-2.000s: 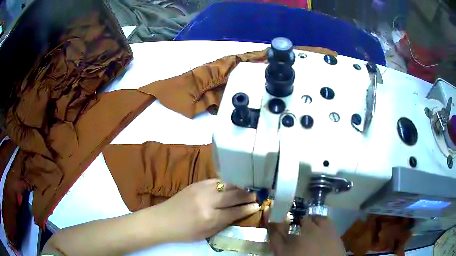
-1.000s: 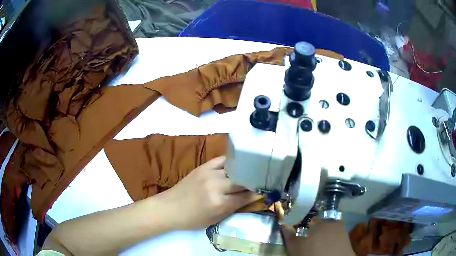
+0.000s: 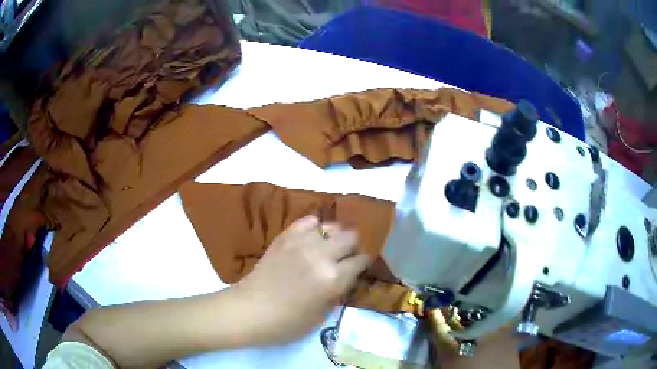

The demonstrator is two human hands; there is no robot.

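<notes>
A rust-brown fabric panel (image 3: 227,216) lies left of the sewing machine head (image 3: 461,209), with puckers across it, and runs to the lit presser foot (image 3: 414,301). My left hand (image 3: 306,270) rests over the panel, fingers bent and blurred; whether it pinches the cloth is unclear. My right hand (image 3: 450,339) is low by the needle area, mostly hidden behind the machine head; its grip cannot be seen. The shiny bed cover (image 3: 378,335) shows below the cloth.
A crumpled brown heap (image 3: 144,79) fills the upper left, beside a dark holder. Chained ruffled pieces (image 3: 360,122) run behind the machine. A blue bin or chair (image 3: 447,58) stands behind the white table (image 3: 288,65). A grey control panel (image 3: 619,324) is at right.
The view has shifted, so the machine appears further right and tilted. My left hand has moved back from the needle, leaving cloth visible between it and the foot.
</notes>
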